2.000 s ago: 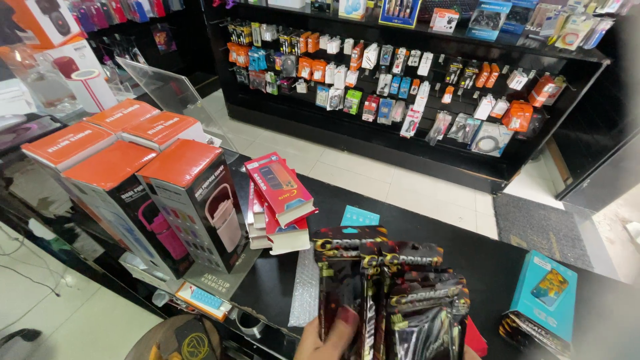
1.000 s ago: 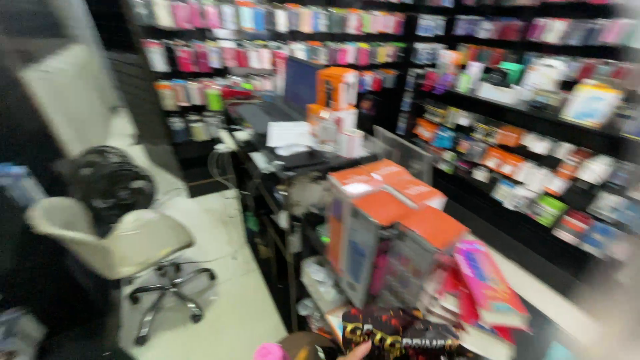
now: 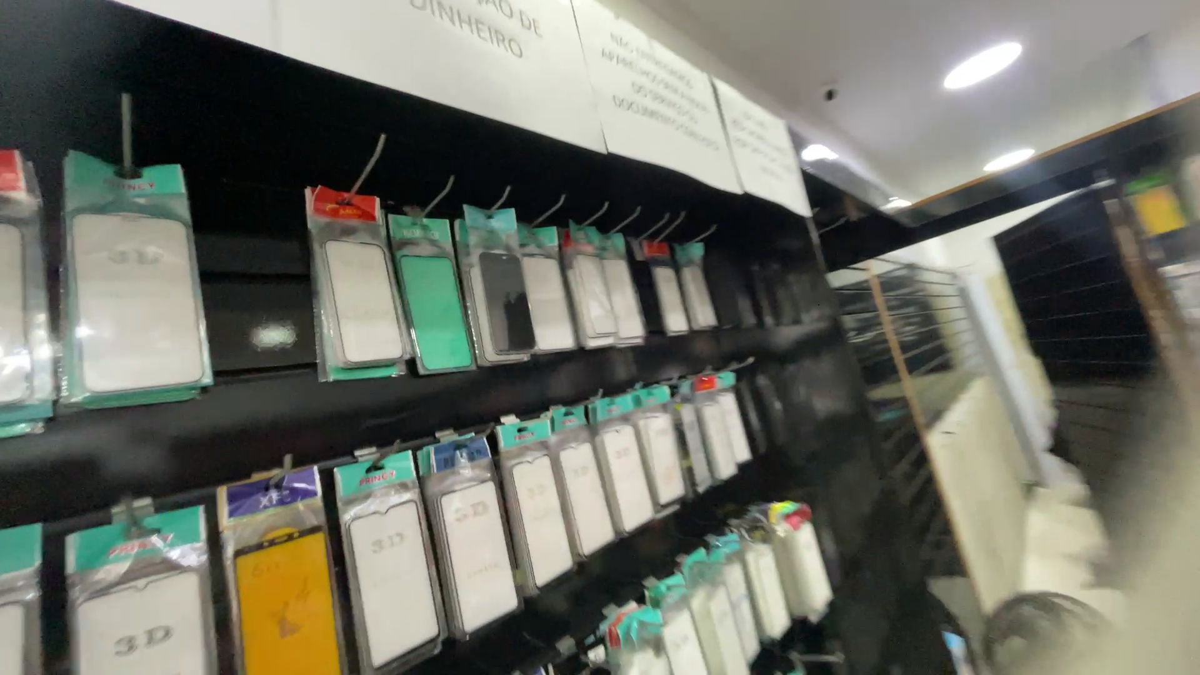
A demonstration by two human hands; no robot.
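Neither my left hand nor my right hand shows in the head view now. Packs of phone screen protectors hang in rows from metal hooks on a black slatted wall. On the upper row are a pack with a green insert (image 3: 436, 312), a pack with a red header (image 3: 361, 291) and a larger pack with a teal header (image 3: 138, 291). The row below holds a pack with a yellow insert (image 3: 284, 591) and several white ones, such as a teal-headed pack (image 3: 391, 562). What my hands hold or touch is out of sight.
White paper signs (image 3: 656, 98) bearing writing run along the top of the wall. At the right are another black slatted panel (image 3: 1078, 319) and a round black object, apparently a fan (image 3: 1041, 633). Ceiling lights (image 3: 982, 66) shine above. The right edge is blurred.
The view has swung from the counter with boxes to a wall of hanging packs. My fingers and the dark printed packets, in view earlier, are out of the frame.
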